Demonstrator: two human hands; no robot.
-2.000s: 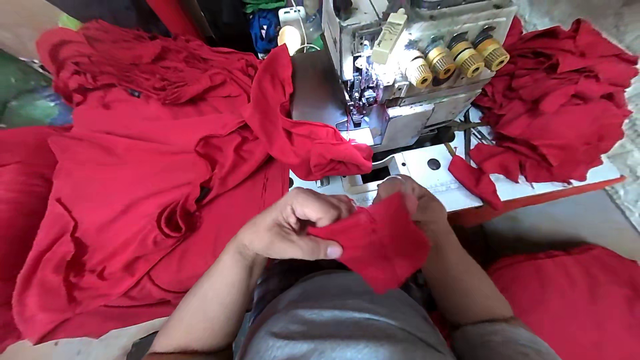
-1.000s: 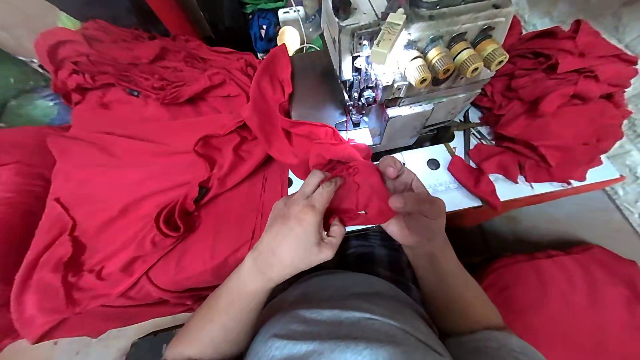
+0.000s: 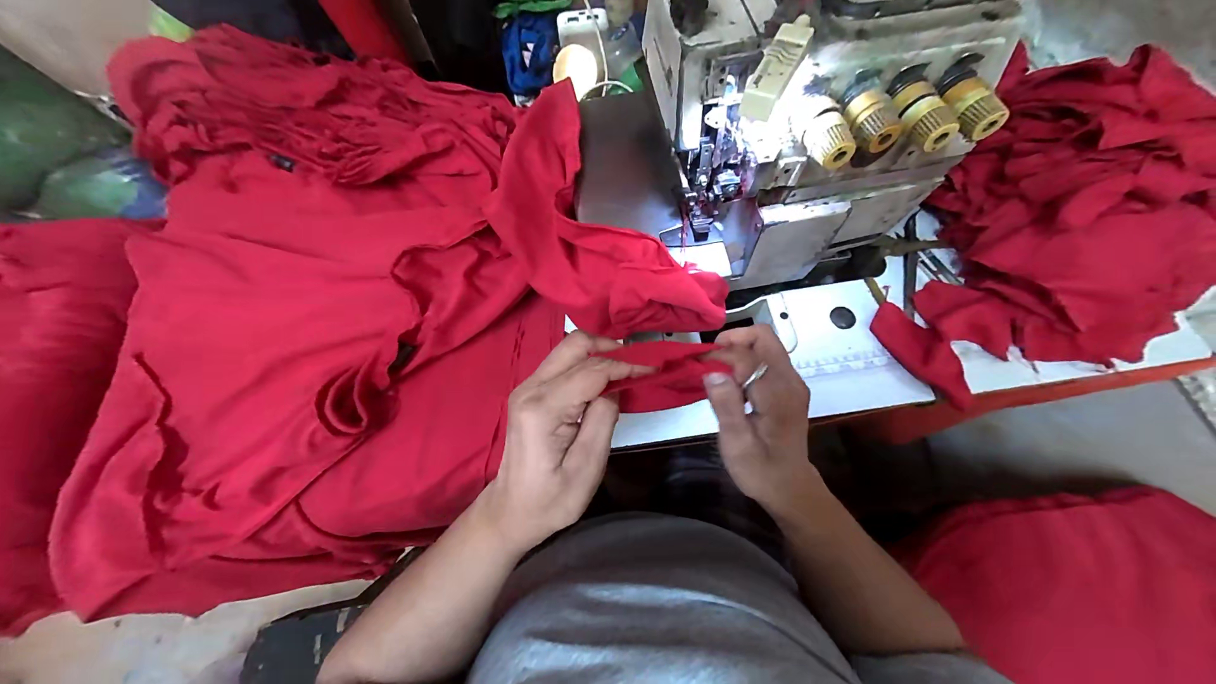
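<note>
A small folded piece of red fabric (image 3: 660,378) is stretched between my two hands, above the front edge of the white machine table. My left hand (image 3: 560,432) grips its left end with thumb and fingers. At the right end, my right hand (image 3: 765,408) pinches it, and a small metallic object (image 3: 755,375) shows at those fingers; what it is I cannot tell. Just beyond my hands, a larger red garment piece (image 3: 608,266) lies with its end by the needle area of the overlock sewing machine (image 3: 708,190), whose lamp is lit.
A large heap of red fabric (image 3: 285,313) covers the left side. Red cut pieces (image 3: 1073,209) are piled at the right of the white table (image 3: 845,380), near tweezers or similar tools (image 3: 912,266). More red fabric (image 3: 1083,579) lies low at the right. Yellow tension knobs (image 3: 874,119) front the machine.
Two seconds ago the small red piece hung spread out nearer my body. It is now folded narrow and held closer to the table edge, with both hands still on it.
</note>
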